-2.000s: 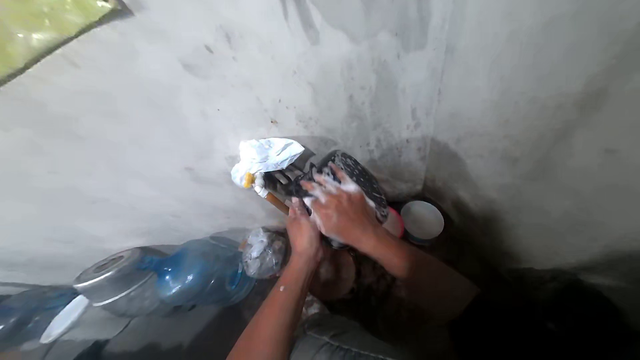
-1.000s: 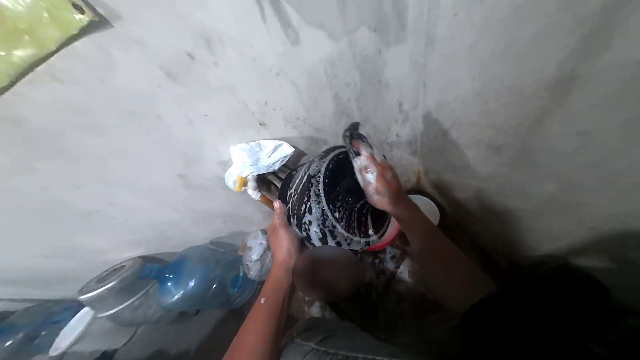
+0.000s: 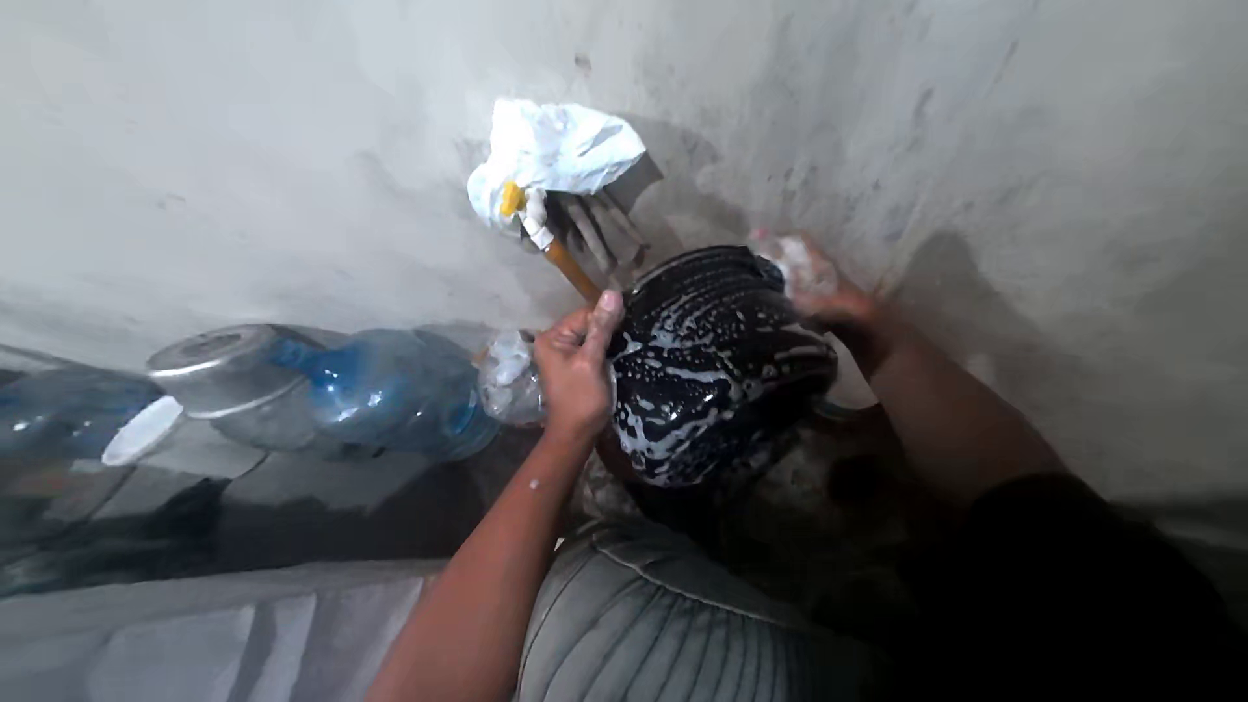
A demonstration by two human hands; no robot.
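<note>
A black, rounded pot-like container (image 3: 721, 366), streaked with soap suds, is tilted in front of me. My left hand (image 3: 580, 366) grips its left edge, thumb up. At its upper right, my right hand (image 3: 814, 278) is covered in white foam and rests at the edge; a dark item seems to be under the fingers, mostly hidden. Just beyond the container, a faucet with a yellow handle (image 3: 513, 199) joins a brown pipe (image 3: 570, 271), and a white plastic bag (image 3: 565, 146) hangs around it.
On the left lie a blue plastic water jug (image 3: 390, 390), a metal pot (image 3: 229, 366) and a white lid or dish (image 3: 142, 430). A clear plastic bag (image 3: 512, 375) sits beside my left hand. The grey wall (image 3: 292, 175) rises behind. Part of a pale bowl shows behind my right forearm.
The black container has turned: a second ago its open mouth faced right, and now its sudsy outer side shows. My right hand has moved from the mouth to the upper right edge.
</note>
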